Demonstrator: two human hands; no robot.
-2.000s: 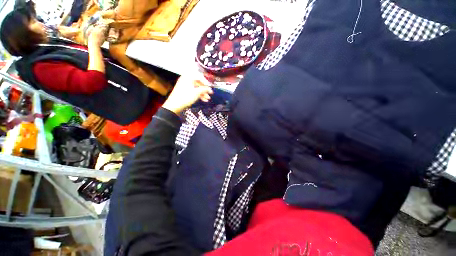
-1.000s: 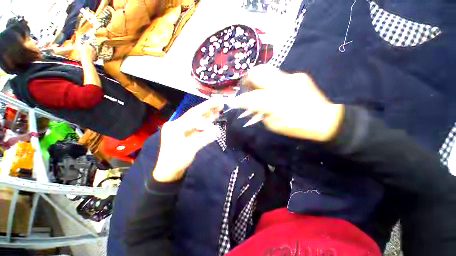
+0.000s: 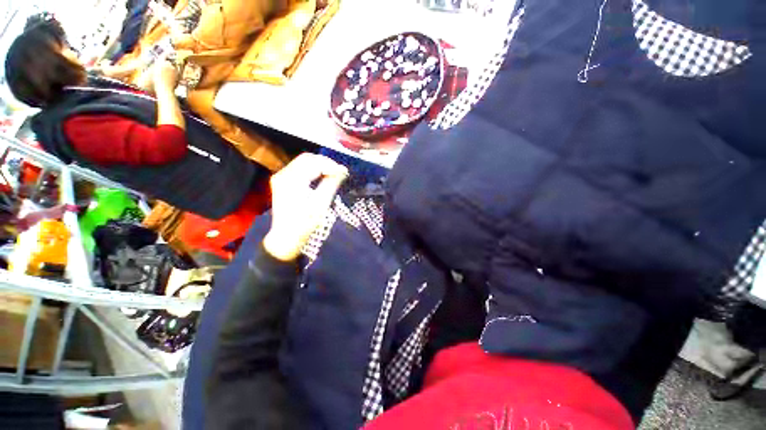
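A navy padded vest with checked lining lies spread over the white table and hangs down at the near side. My left hand is raised left of the vest, below the button dish, thumb and forefinger curled together; whether anything thin is between them is too small to tell. My right hand is out of the picture. A dark red round dish holds several small white pieces. A pale thread tail lies on the upper vest, another on its lower part.
More navy cloth with checked edges lies over my lap. Another person sits at the left by tan padded garments. A pale metal rail and bags stand lower left. Speckled floor shows lower right.
Both hands met near the dish one second ago; now my right hand has left the picture. My left hand is alone, its fingers curled, slightly up from there. The vest looks unmoved.
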